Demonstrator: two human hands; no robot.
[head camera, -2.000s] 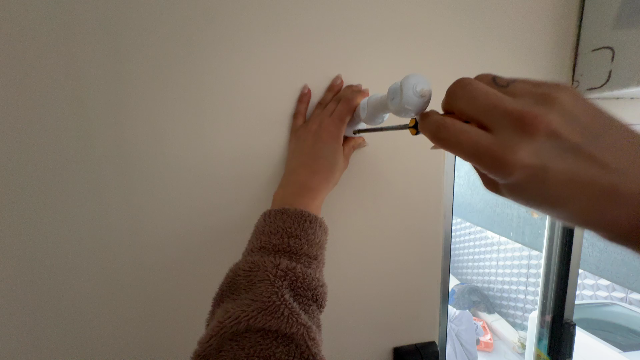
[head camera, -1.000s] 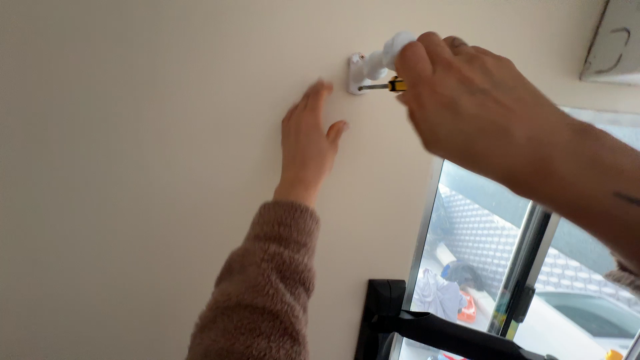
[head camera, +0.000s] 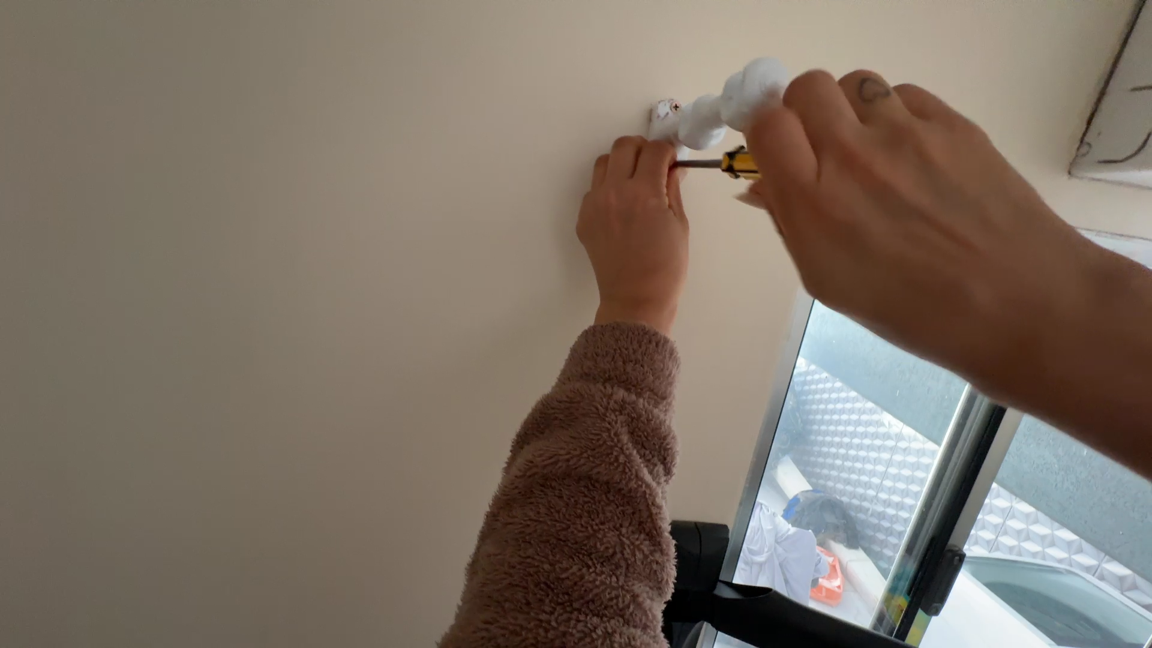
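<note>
A white bracket (head camera: 666, 115) with a knobbed white arm (head camera: 702, 123) is set against the wall, and a screw head shows near its top. My left hand (head camera: 637, 211) has its fingertips at the bracket's lower end, beside the screwdriver's tip; whether they pinch a screw is hidden. My right hand (head camera: 886, 180) grips a screwdriver (head camera: 740, 163) with a yellow and black handle, its shaft level and its tip at the left fingertips. The rounded end of the white arm lies just beside my right knuckles.
A sliding window (head camera: 864, 450) with a metal frame is at the lower right. A black jointed arm mount (head camera: 697, 562) stands below, near my left sleeve. A pale box-like edge (head camera: 1116, 117) juts out at the upper right. The plain wall (head camera: 270, 315) spans the left.
One second ago my left hand was apart from the bracket with its fingers spread; now its fingertips are at the bracket's lower end. The screwdriver remains in my right hand.
</note>
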